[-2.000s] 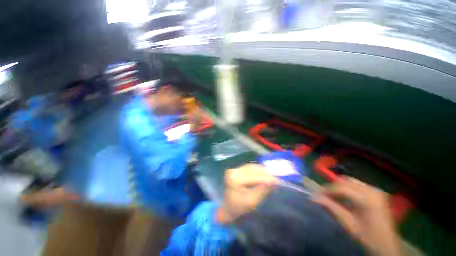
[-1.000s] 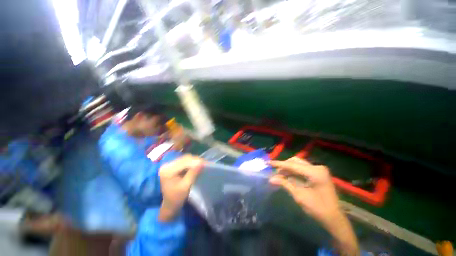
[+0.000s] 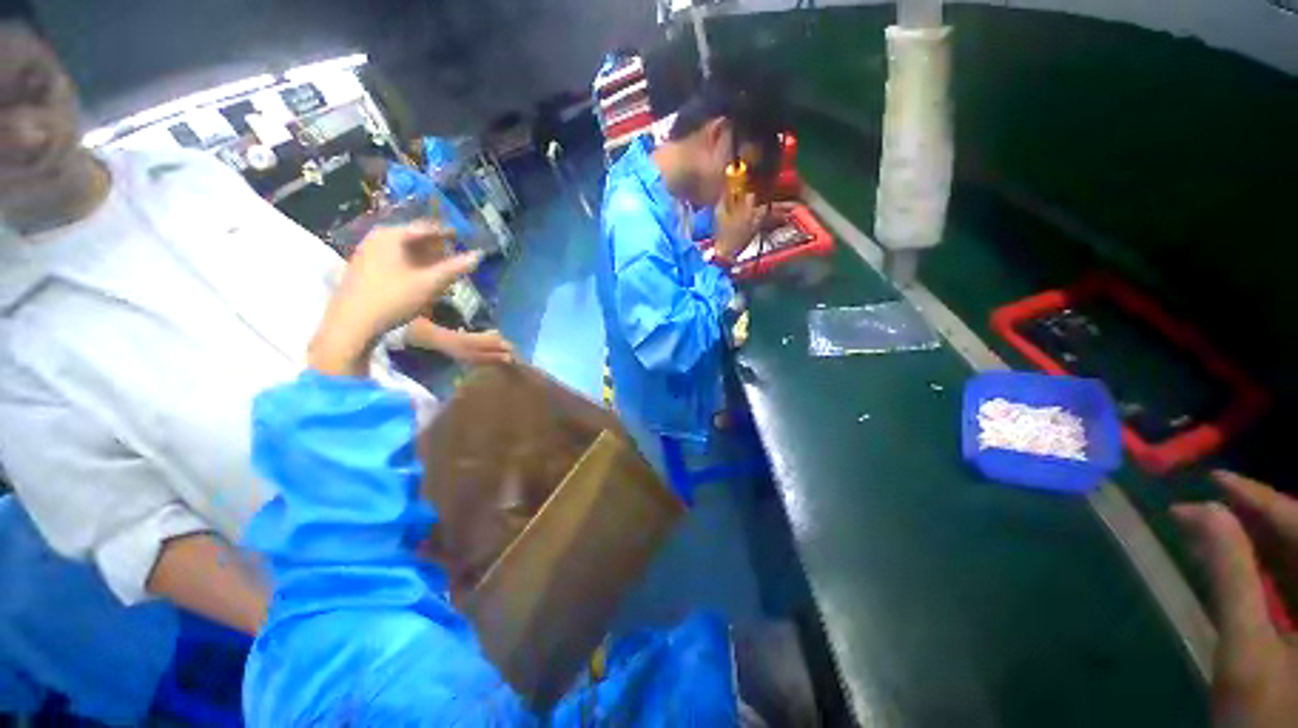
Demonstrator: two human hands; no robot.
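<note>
My left hand (image 3: 387, 289) is raised at the left, beside an open brown cardboard box (image 3: 570, 498). Its thumb and fingers are curled but apart, with nothing seen in them. Another person's hand (image 3: 470, 344) is at the box's upper edge. My right hand (image 3: 1246, 583) is cut off by the right edge, above the bench, fingers apart and nothing seen in it. A blue bin (image 3: 1042, 474) with a heap of small white parts sits on the dark green bench. A flat clear bag (image 3: 871, 329) lies behind it.
A person in a white shirt (image 3: 171, 313) stands close at the left. A worker in a blue smock (image 3: 648, 285) sits ahead, holding a yellow-orange screwdriver (image 3: 736, 179). A red-orange tray (image 3: 1182, 445) lies right of the bin. A pale wrapped post (image 3: 914, 142) rises beyond the bench (image 3: 911, 569).
The view has swung left. The clear bag of dark parts held between my hands is no longer in sight. My hands are far apart, and the cardboard box and white-shirted person now show.
</note>
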